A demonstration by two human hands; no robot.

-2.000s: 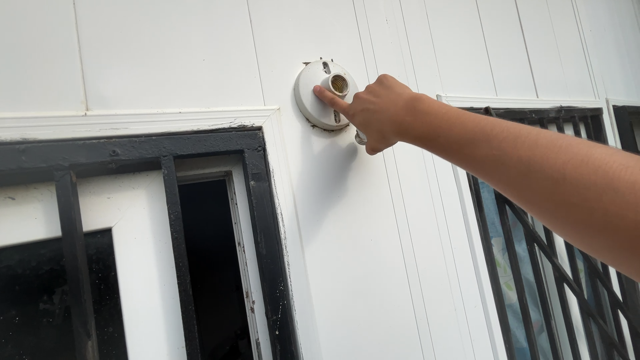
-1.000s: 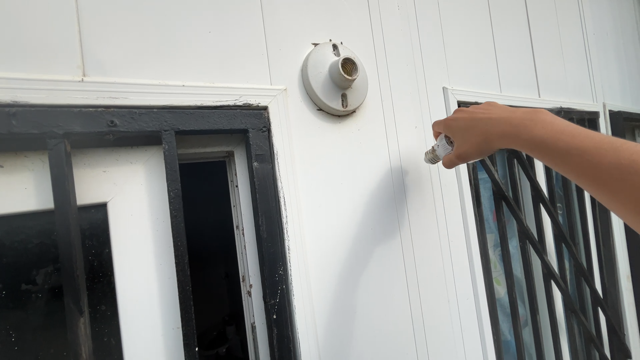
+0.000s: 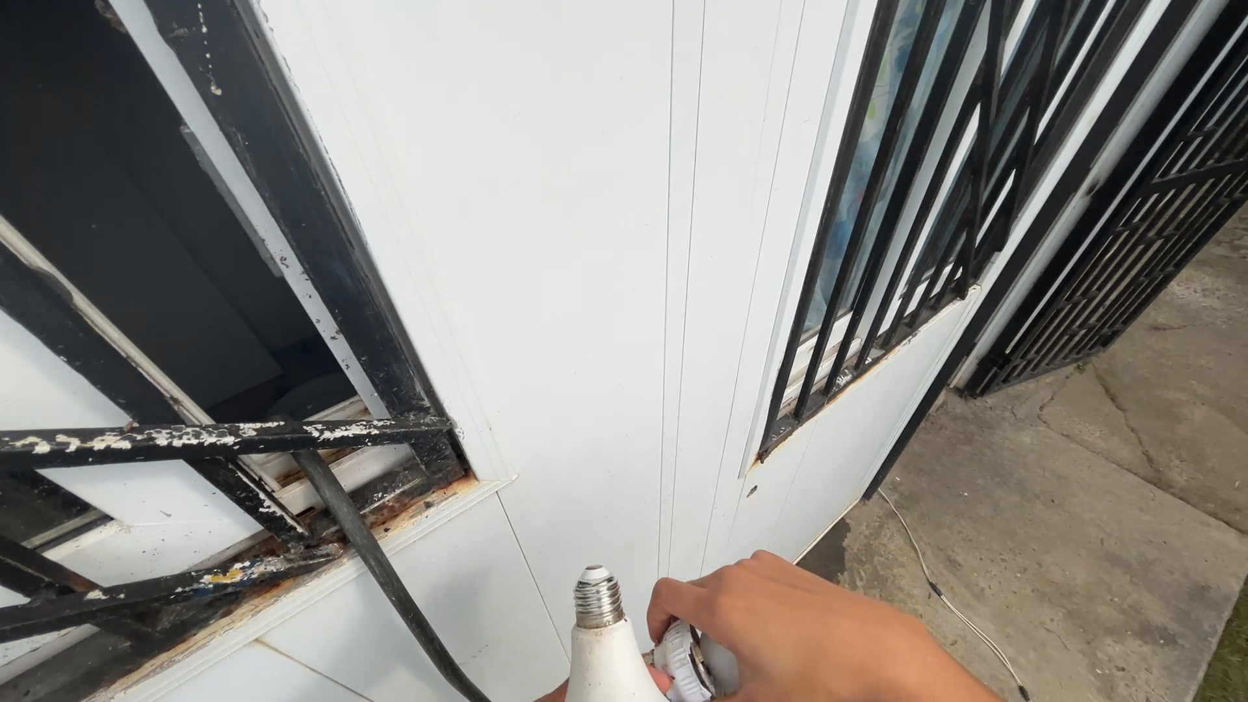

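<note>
My right hand (image 3: pixel 809 624) is at the bottom, right of centre, with its fingers curled around a small white plastic fitting (image 3: pixel 685 665) that has a ribbed collar. Directly left of it, a white light bulb (image 3: pixel 612 668) stands with its metal screw base upward, its lower part cut off by the frame edge. Only slivers of my left hand (image 3: pixel 554 692) show, low beside the bulb, and it seems to grip the bulb; most of that hand is out of view. Whether the bulb touches the fitting is hard to tell.
Behind the hands rises a white panelled wall (image 3: pixel 546 292). A barred window (image 3: pixel 224 439) with rusty, chipped bars is on the left, a black cable (image 3: pixel 390 575) hanging from it. Right are another barred window (image 3: pixel 877 244), a black metal gate (image 3: pixel 1141 224) and a concrete floor (image 3: pixel 1053 507) with a thin cable.
The view has swung down, away from the round wall lamp holder. My right hand moved off that holder, then down to the bulb, which has come into view with part of my left hand.
</note>
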